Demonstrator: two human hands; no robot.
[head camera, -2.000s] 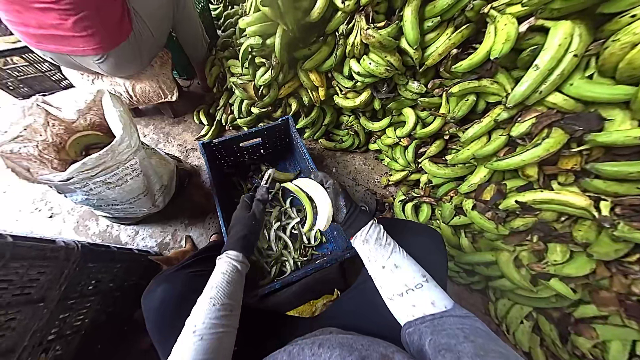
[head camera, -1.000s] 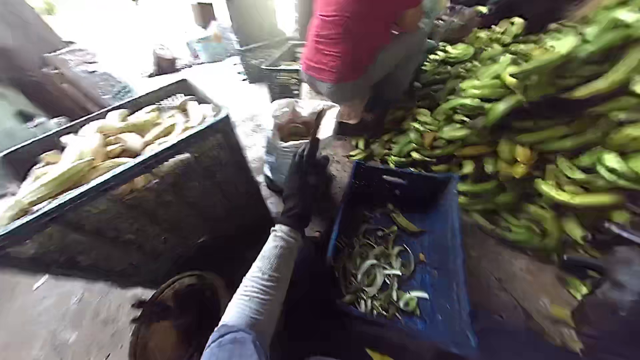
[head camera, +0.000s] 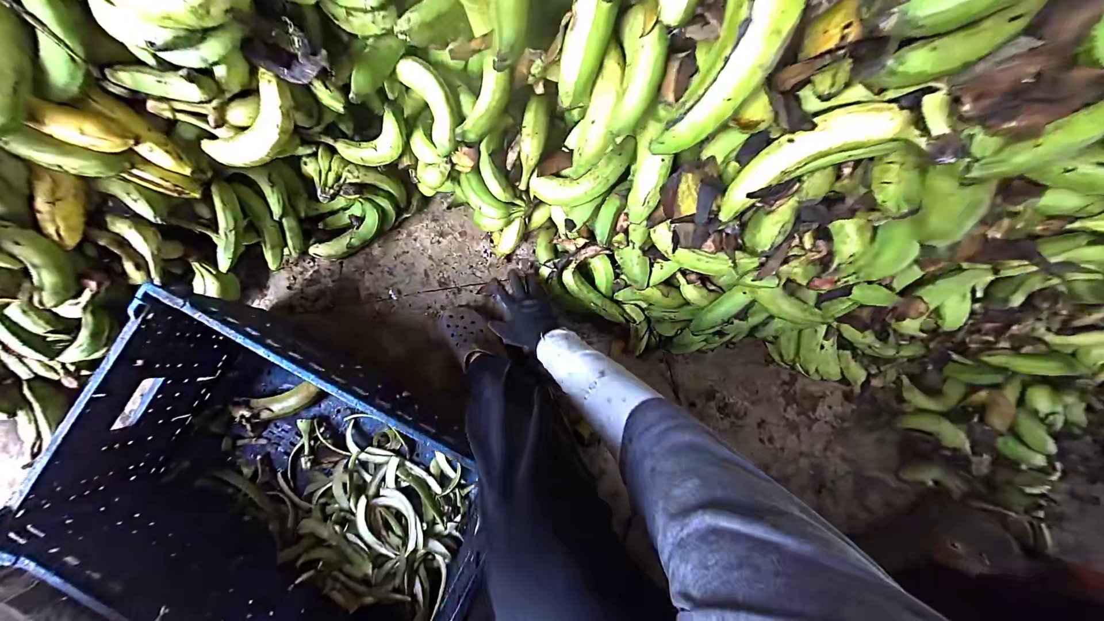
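My right hand (head camera: 523, 312), in a dark glove with a pale sleeve at the wrist, reaches out beside my shoe (head camera: 468, 335). Its fingers are spread and nothing shows in them. It is close to the lower edge of a large heap of green plantains (head camera: 586, 185). My left hand is out of view. At the lower left, a blue plastic crate (head camera: 293, 371) holds curled strips of green peel (head camera: 392, 509) and one greenish piece (head camera: 280, 403) near its inner wall.
The heap spreads across the top and right, with some yellow plantains (head camera: 82, 129) at the upper left. Loose peels and leaves (head camera: 776, 302) lie along its lower part. Bare stained floor (head camera: 414, 250) shows between crate and heap. My dark-clothed leg (head camera: 517, 483) is against the crate's right side.
Two seconds ago both hands were over the crate with a partly peeled plantain; now my right hand is over at the heap without it. The view has swung left, then right.
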